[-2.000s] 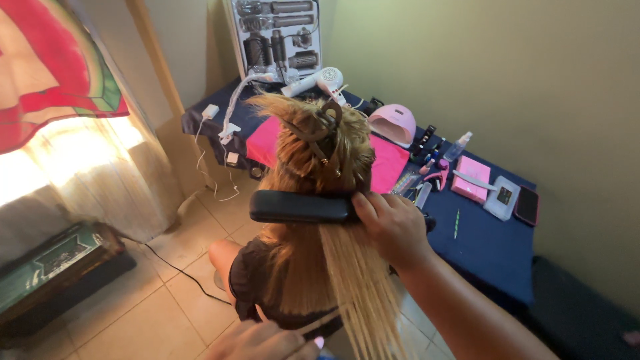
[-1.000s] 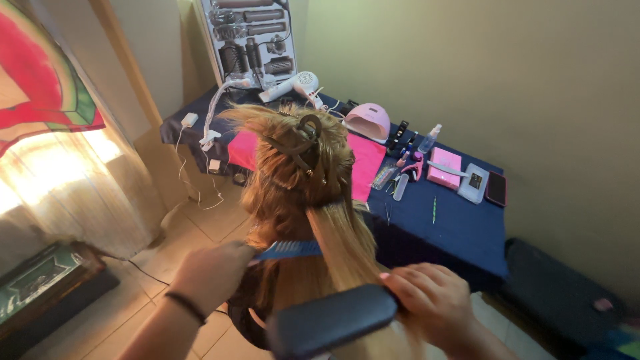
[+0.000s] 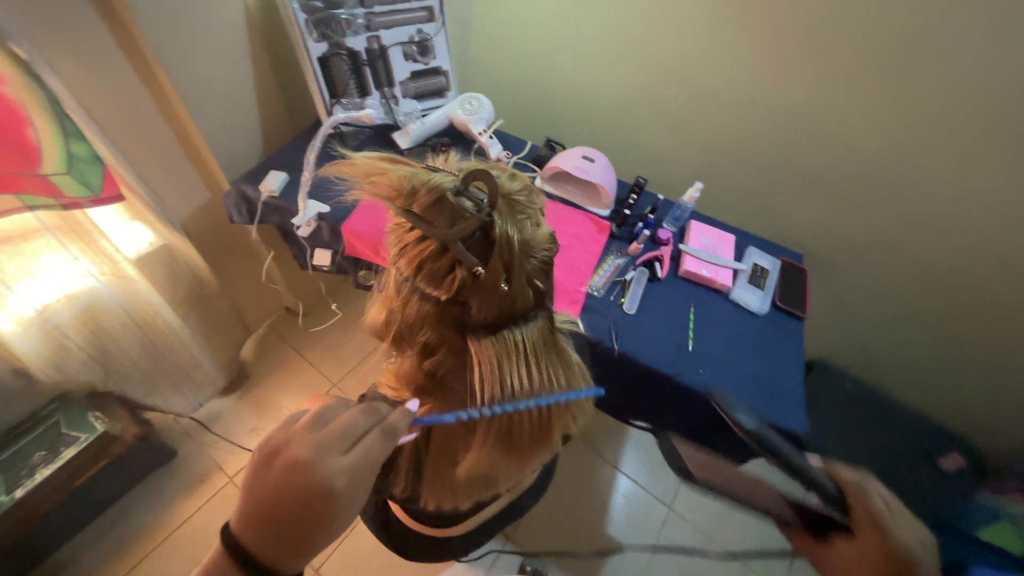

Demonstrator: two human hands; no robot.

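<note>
A seated person with long blond hair [image 3: 480,432] has their back to me, the upper hair pinned up by a brown claw clip [image 3: 478,192]. My left hand [image 3: 324,464] grips a blue comb [image 3: 512,406], whose teeth lie at the loose lengths behind the person's back. Off to the right, my right hand [image 3: 868,520] holds a black hair straightener [image 3: 776,456], blurred and apart from the hair. Its two arms are spread, with no hair between them.
On the blue-covered table [image 3: 656,344] lie a white hair dryer [image 3: 472,116], a pink nail lamp [image 3: 582,178], a pink box [image 3: 707,254] and a phone [image 3: 792,286]. A styling tool case [image 3: 384,56] stands behind. A dark cable [image 3: 632,552] crosses the tiled floor.
The straightener was across the hair and has moved away to the right in my right hand. The blue comb has moved lower on the hair with my left hand.
</note>
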